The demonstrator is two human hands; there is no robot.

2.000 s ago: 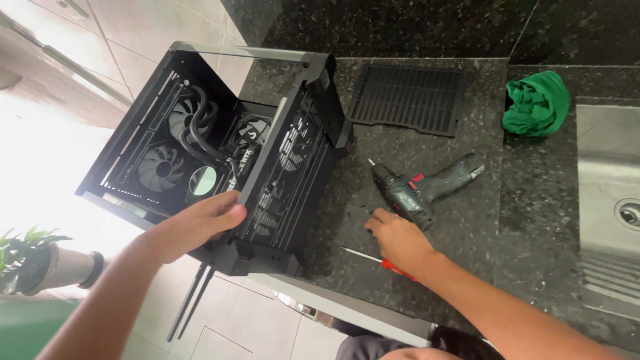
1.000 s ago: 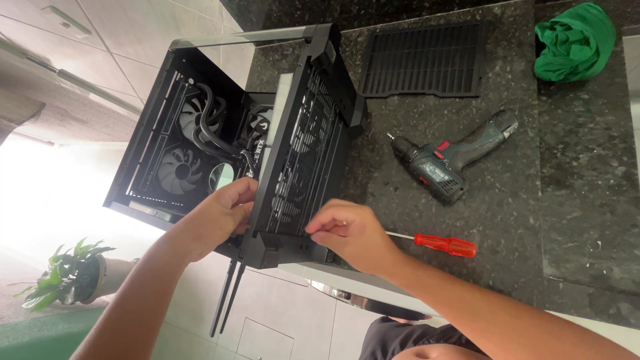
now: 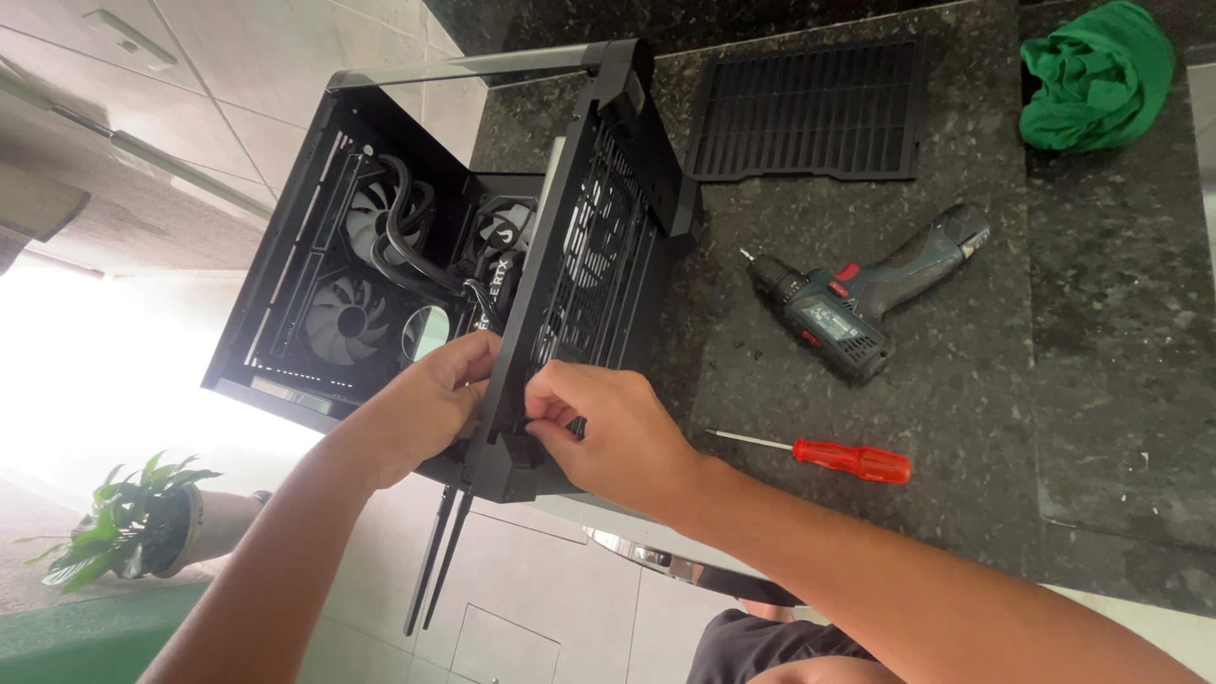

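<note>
A black computer case (image 3: 518, 332) stands on the granite counter, its inside with fans (image 3: 347, 320), tubes and a graphics card (image 3: 497, 285) facing left. My left hand (image 3: 427, 408) reaches to the inner side of its vented panel, fingertips hidden behind the edge. On the panel's outer face, near the lower corner, my right hand (image 3: 608, 427) pinches something small and dark, too small to name. To the right lie a cordless drill (image 3: 836, 294), a red-handled screwdriver (image 3: 850, 460) and several small dark screws (image 3: 741, 353).
A black slatted dust-filter panel (image 3: 807, 114) lies at the counter's back, and a bunched green cloth (image 3: 1102, 76) to its right. Two black antennas (image 3: 437, 560) stick out below the case. A potted plant (image 3: 185, 527) is at the lower left.
My right hand has moved left from the counter beside the drill to the vented panel. My left hand has shifted from the panel's edge to its inner side.
</note>
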